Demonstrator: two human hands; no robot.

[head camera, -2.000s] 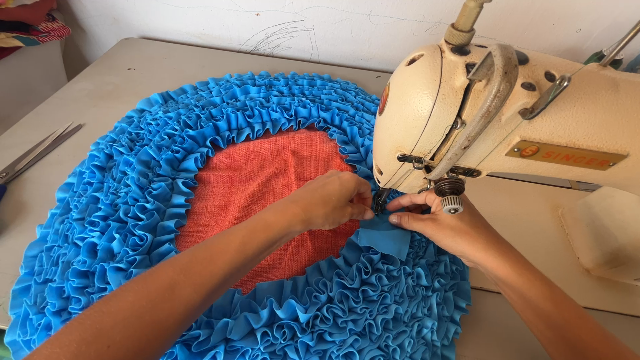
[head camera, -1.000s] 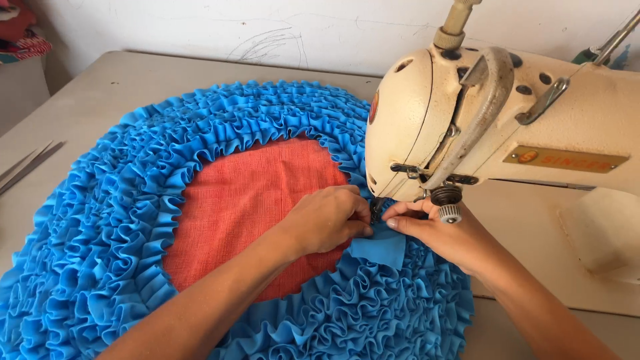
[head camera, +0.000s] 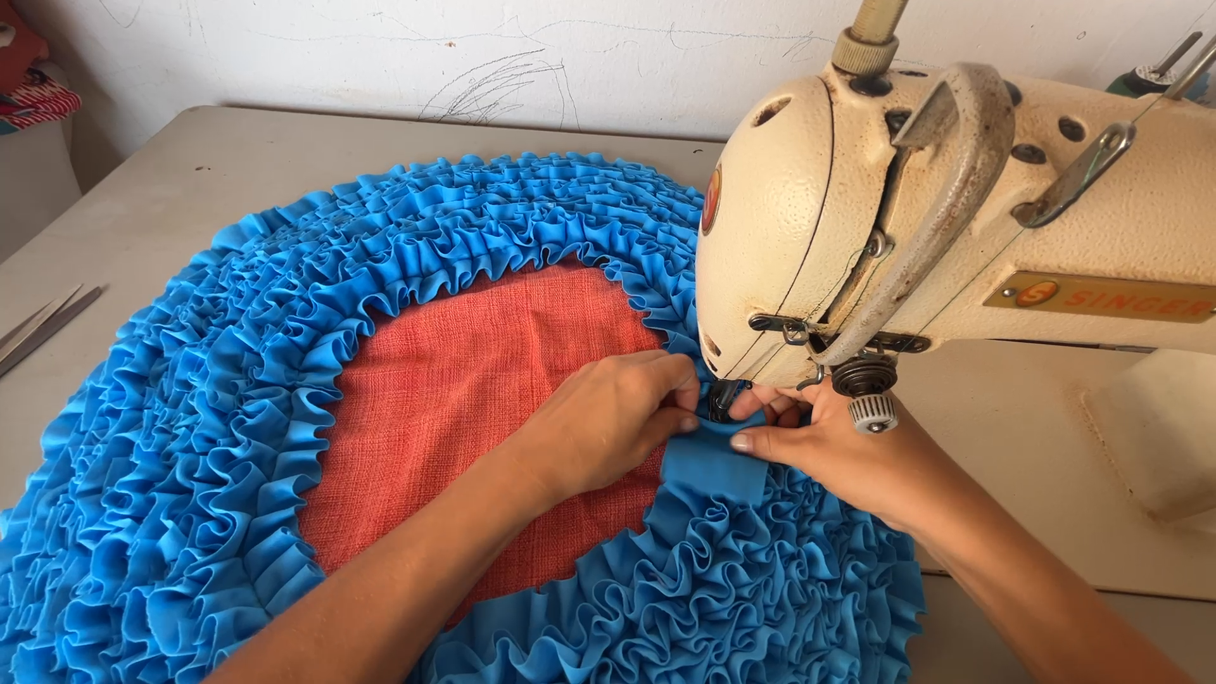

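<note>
Rings of ruffled blue fabric surround a bare middle of coral-red woven cloth. Under the head of a cream Singer sewing machine, the presser foot rests at the inner edge of the ruffles. Just left of the foot, my left hand pinches the blue fabric between thumb and fingers. On the right side of the foot, my right hand grips the end of a flat blue fabric strip, thumb on top. The needle tip is hidden.
Scissors lie at the left of the grey table. A white wall stands behind. The machine's arm extends to the right, with a thread spool behind it. Patterned cloth sits at the far left.
Both hands stay beside the presser foot. The view has shifted slightly.
</note>
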